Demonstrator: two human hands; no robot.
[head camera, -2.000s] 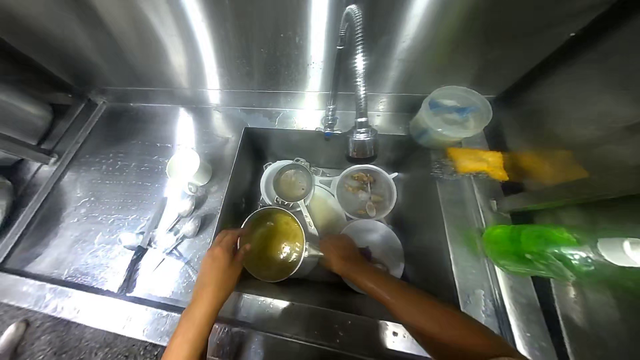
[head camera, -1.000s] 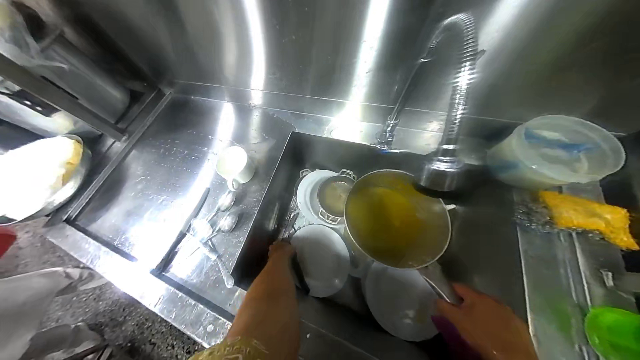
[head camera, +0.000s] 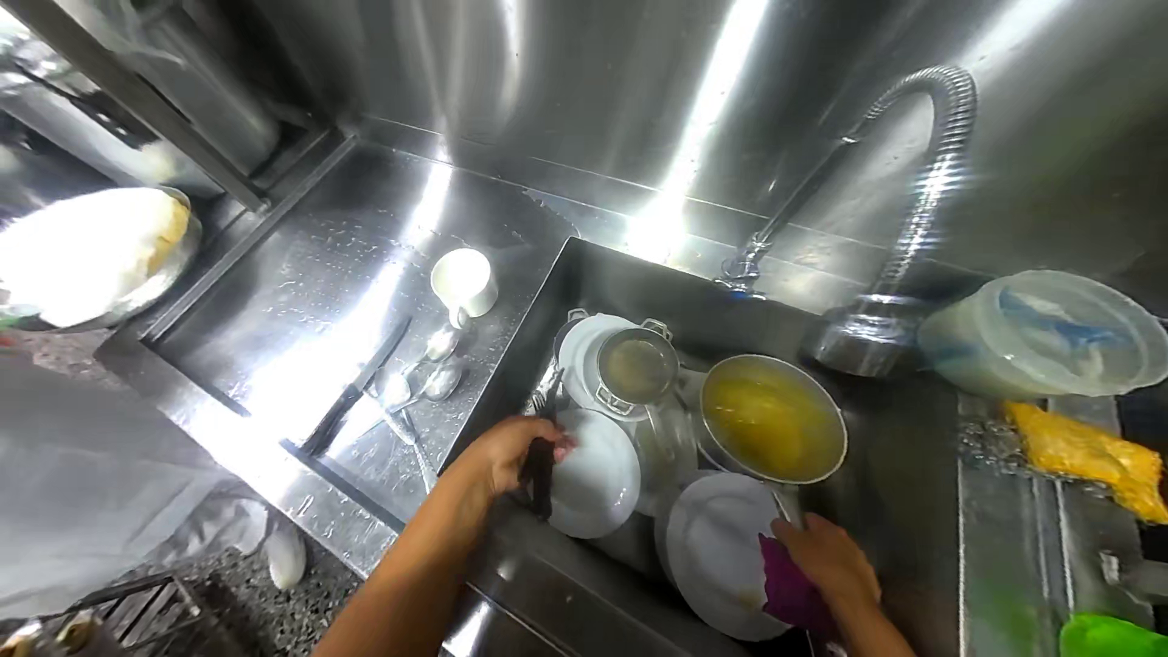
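Note:
In the sink, my right hand [head camera: 821, 552] grips the handle of a metal saucepan [head camera: 774, 418] with yellowish liquid in it; a purple cloth [head camera: 789, 584] is bunched under that hand. My left hand [head camera: 520, 456] holds a dark-handled utensil [head camera: 538, 474], its kind unclear, at the left side of a small white plate [head camera: 598, 474]. A larger white plate [head camera: 721, 552] lies below the saucepan. Behind the small plate, a small two-handled metal pot [head camera: 639, 367] rests on white dishware [head camera: 584, 351].
On the left drainboard [head camera: 301, 237] are a white mug [head camera: 464, 281], several spoons [head camera: 444, 379] and a black-handled knife [head camera: 351, 401]. A spring faucet [head camera: 940, 173] hangs over the sink. Right of it are a plastic tub [head camera: 1049, 333], a yellow cloth [head camera: 1090, 456] and a steel scourer [head camera: 990, 447].
The saucepan was over the left part of the sink, then near the faucet, and is now lower at the right. My right hand has moved to its handle; my left hand has left the pan.

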